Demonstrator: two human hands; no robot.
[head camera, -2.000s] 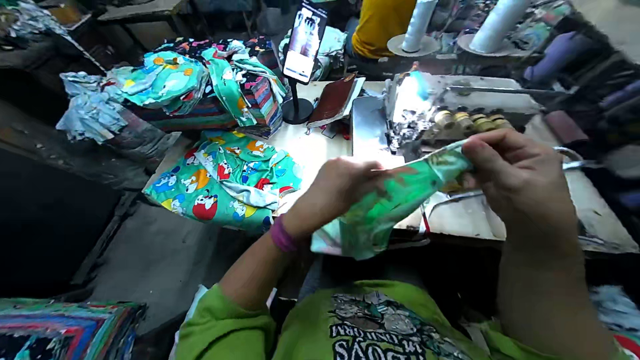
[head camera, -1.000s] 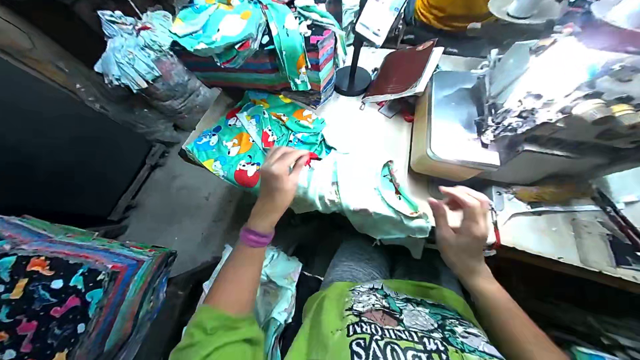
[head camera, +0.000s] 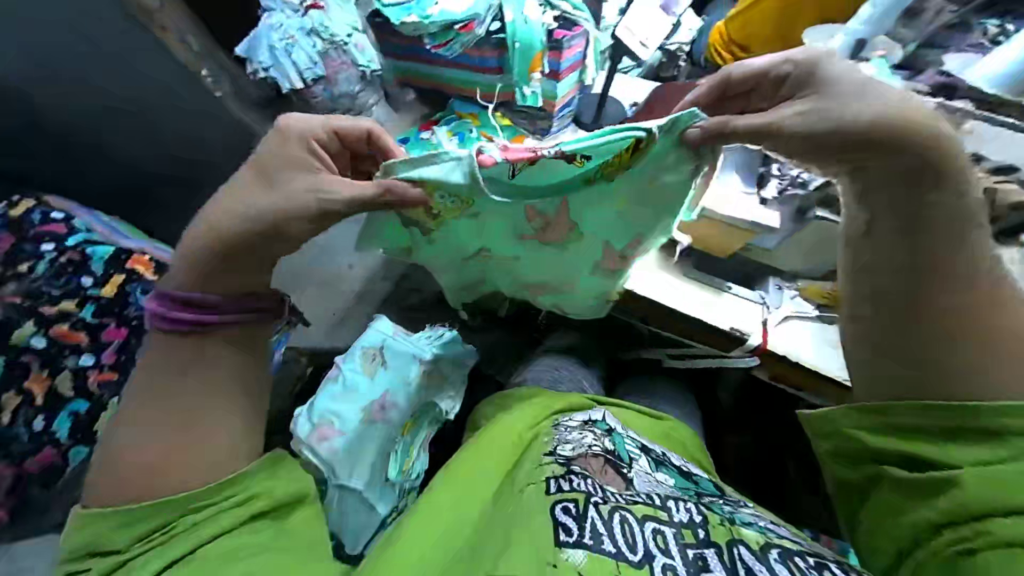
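Note:
A small mint-green printed garment (head camera: 544, 240) hangs stretched between my two hands, its opening with a seamed edge facing up. My left hand (head camera: 320, 176) pinches its left corner between thumb and fingers. The right corner is pinched by my right hand (head camera: 784, 112), held a little higher. Loose white thread trails at the left part of the opening. Below and left of the garment, a stack of light mint printed fabric pieces (head camera: 384, 424) lies beside my lap.
Dark patterned fabric (head camera: 64, 344) is piled at the left. Behind the garment are striped bundles (head camera: 440, 64), a phone on a stand (head camera: 652, 28) and a person in yellow (head camera: 768, 28). The worktable edge (head camera: 720, 320) and a partly hidden machine stand at the right.
One second ago the pale fabric lay on the table below my separated hands. Now a garment is raised, with both hands gripping its corners.

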